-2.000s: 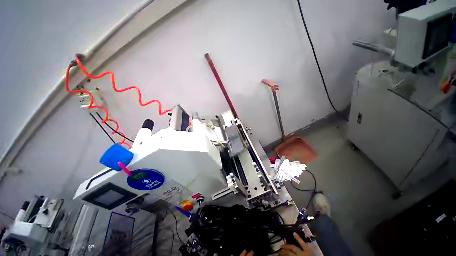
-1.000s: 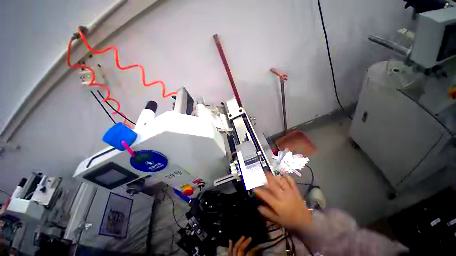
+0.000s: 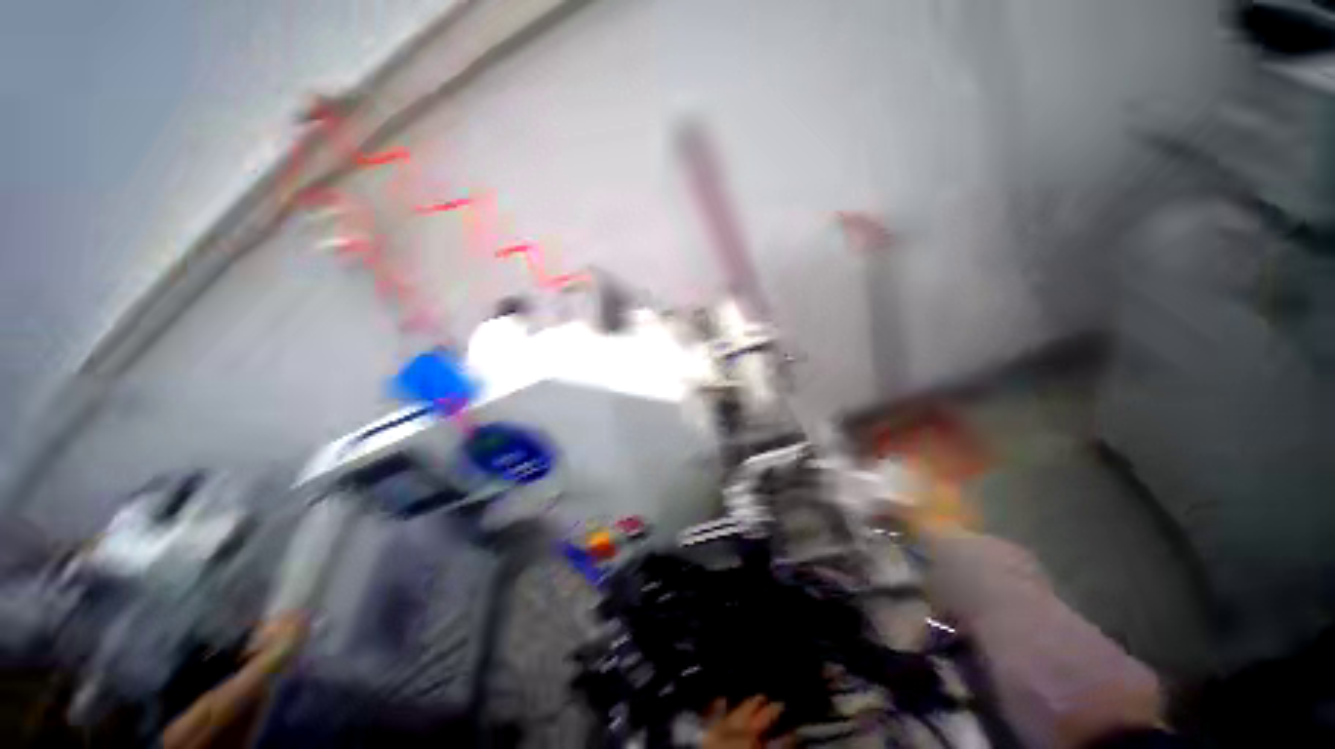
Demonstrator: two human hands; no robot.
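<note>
The view is strongly blurred. A heap of black cords (image 3: pixel 761 629) lies in front of the white labelling machine (image 3: pixel 622 446). My left hand (image 3: pixel 744 724) shows only as fingers at the bottom edge, against the heap; whether it holds anything cannot be told. My right hand (image 3: pixel 937 495) is a blur at the right end of the silver metal fixture (image 3: pixel 776 454), with its pale sleeve (image 3: pixel 1040 629) reaching in from the lower right. Its fingers and any label or cord in them cannot be made out.
Another person's hand and forearm (image 3: pixel 242 688) show at the lower left, near another machine (image 3: pixel 161 534). Red and yellow buttons (image 3: pixel 603 544) sit low on the housing. An orange-red coiled hose (image 3: pixel 469 220) hangs on the wall. A reddish dustpan (image 3: pixel 937 439) is behind the fixture.
The camera view has shifted and blurred. My right hand has moved from the bright label plate out to the fixture's right end. The forearm at lower left has come into view.
</note>
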